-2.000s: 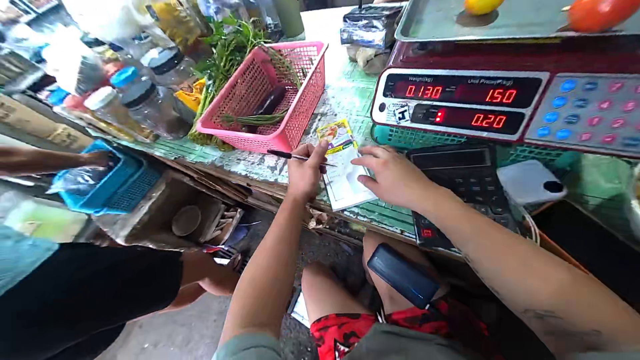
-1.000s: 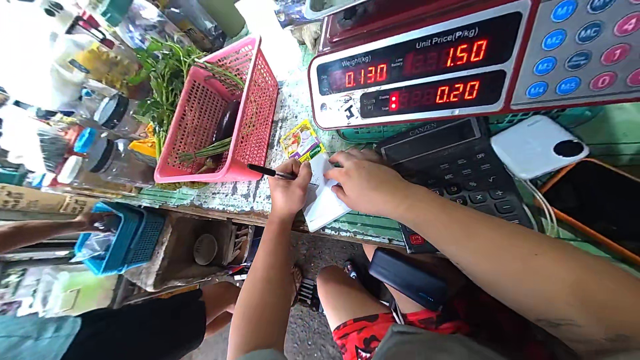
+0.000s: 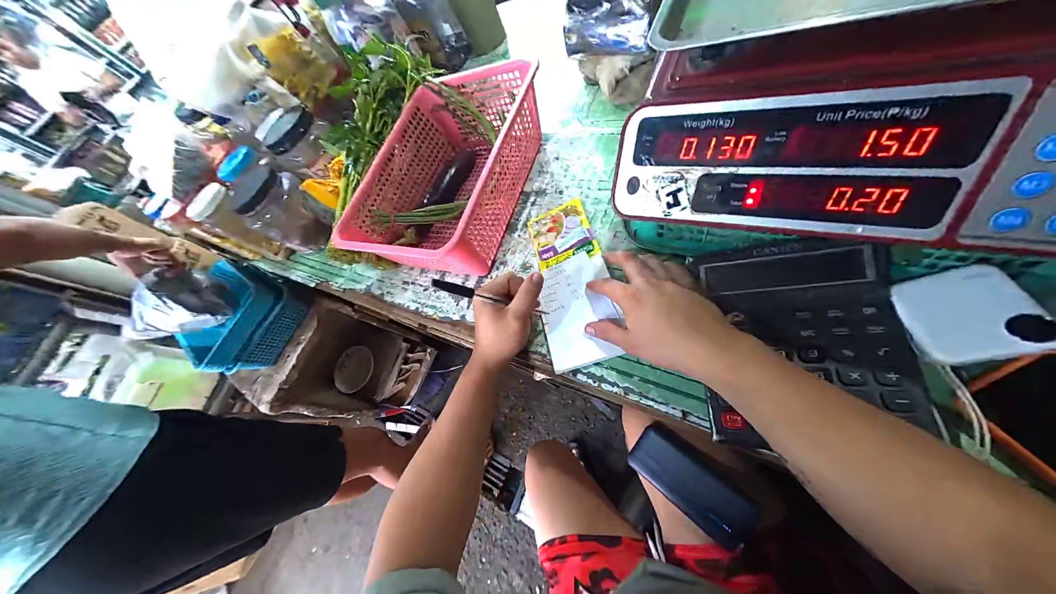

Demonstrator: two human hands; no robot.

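My left hand (image 3: 507, 318) holds a black pen (image 3: 466, 290) between thumb and fingers, over the left edge of a paper pad (image 3: 573, 318). The pad bears handwriting and has a yellow printed top. My right hand (image 3: 660, 309) rests on the pad's right side with its fingers spread, pressing the paper to the green counter. Beyond the pad stands a pink plastic basket (image 3: 511, 177) with an eggplant (image 3: 450, 177) and long green bean pods (image 3: 421, 214) inside. A red digital scale (image 3: 792, 157) with lit readouts is beyond my right hand. A black calculator (image 3: 825, 338) lies under my right forearm.
A white phone or power bank (image 3: 973, 313) lies right of the calculator. Leafy greens (image 3: 375, 107) and lidded jars (image 3: 272, 198) stand by the basket. At left, another person in black shorts (image 3: 206, 487) reaches to a blue basket (image 3: 247, 322). A dark power bank (image 3: 693, 487) rests on my lap.
The fingers of my right hand have spread out, and more of the pad's writing shows. The other person's hand has lifted a plastic bag from the blue basket.
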